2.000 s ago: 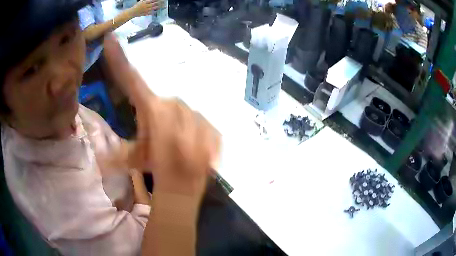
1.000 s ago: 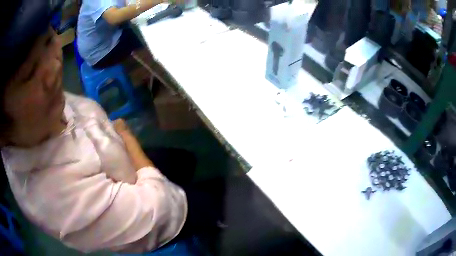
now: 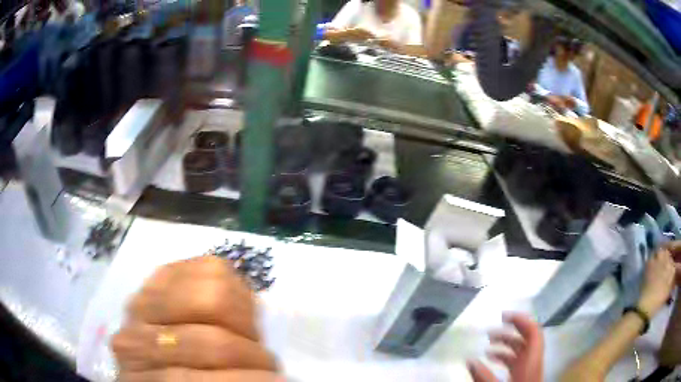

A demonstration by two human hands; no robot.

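An open retail box (image 3: 422, 317) stands on the white bench, with its white flaps up and crumpled white material in its mouth. A pile of small black accessories with pale ends (image 3: 250, 262) lies left of it, partly behind my left hand. My left hand (image 3: 193, 324), with a ring, is raised near the camera at lower left. Its fingers are curled, and nothing shows in it. My right hand (image 3: 515, 351) is blurred and cut off by the bottom edge, just right of the box. Its fingers are apart and empty, not touching the box.
A neighbour's banded arm (image 3: 623, 336) reaches to pale boxes at right, beside another open box (image 3: 579, 276). A green post (image 3: 259, 149) rises behind the bench, near black round housings (image 3: 345, 186). A second small accessory pile (image 3: 102, 237) and an upright box (image 3: 41, 179) are at left.
The view has swung right, away from the seated person in pink. The open box in front and the neighbour's arm have come into view. Both my hands now show.
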